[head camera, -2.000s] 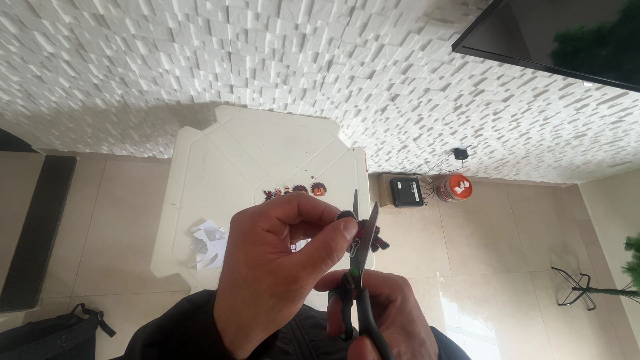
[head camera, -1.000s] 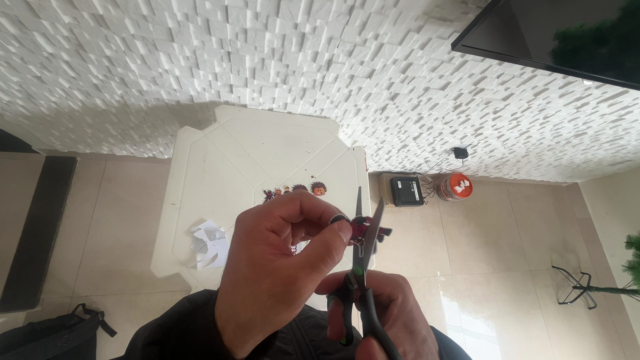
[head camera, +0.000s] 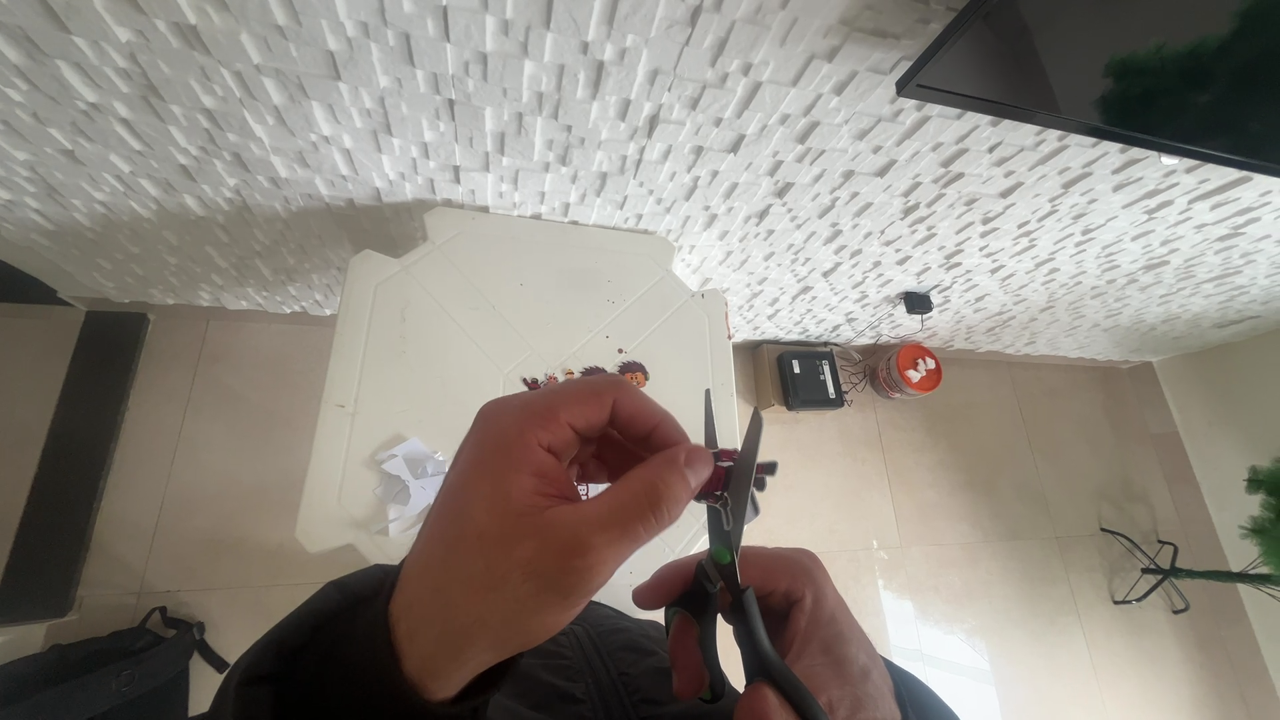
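My left hand pinches a small dark red printed paper cutout between thumb and index finger. My right hand holds black-handled scissors by the finger loops, with the blades apart and pointing up, around part of the cutout. Behind my left hand, several small cartoon-figure cutouts lie in a row on the white plastic table, partly covered by the hand. Crumpled white paper scraps lie at the table's left side.
A textured white wall rises behind the table. On the floor to the right are a black device against a box, cables and a tub with a red lid. A black bag lies at lower left; a metal stand is at right.
The cutout in my left fingers has been turned, and more of its dark red part shows between the blades. The scissors have shifted slightly in my right hand.
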